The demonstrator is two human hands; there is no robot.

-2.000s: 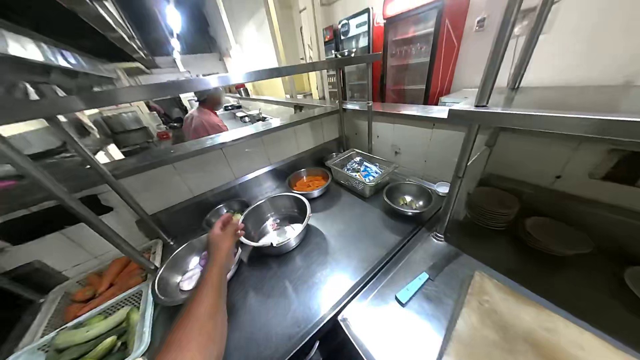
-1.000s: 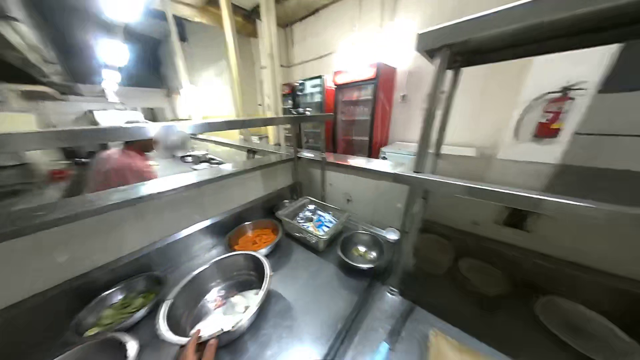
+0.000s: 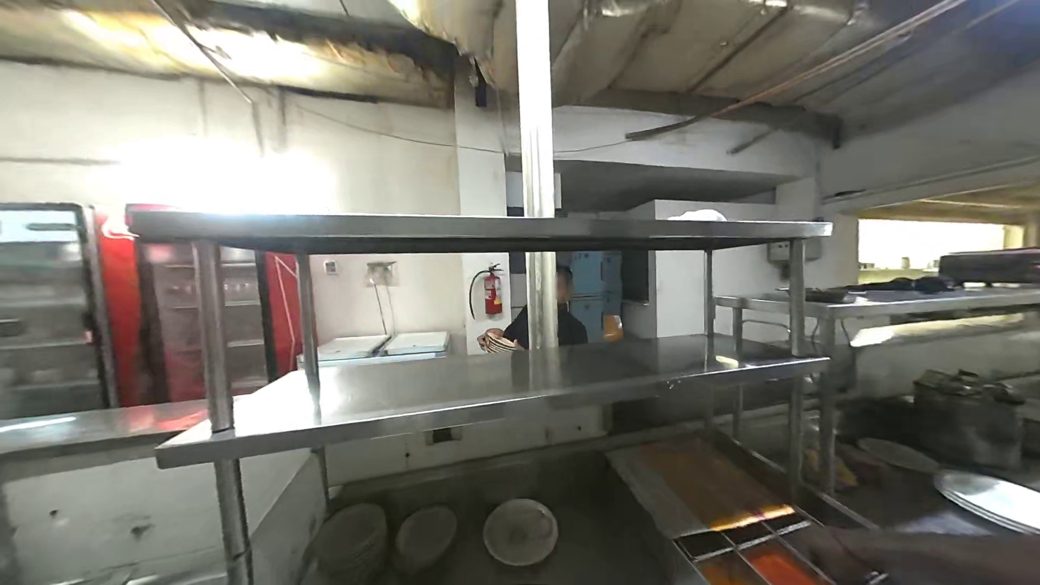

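My right hand [image 3: 841, 552] and forearm reach in from the lower right edge, dark and blurred. The hand is beside a metal rack of food compartments [image 3: 735, 546], some holding orange-red contents; whether it grips anything cannot be told. A partly raised metal lid or sheet [image 3: 699, 479] with orange reflections adjoins the compartments. Left of them, a round plate [image 3: 520, 532] lies on the dark counter, beside another plate [image 3: 426, 536] and a stack of plates [image 3: 351, 540]. My left hand is out of view.
A two-tier steel shelf [image 3: 487, 390] spans the view above the counter. Behind it a person [image 3: 561, 317] holds several stacked plates [image 3: 497, 341], near a fire extinguisher [image 3: 492, 292]. White plates [image 3: 987, 500] and a large pot [image 3: 967, 426] stand at right.
The view has swung far right and up, away from the steel bowls. A hand was at the large bowl in both earlier frames; now a hand shows by the food compartments.
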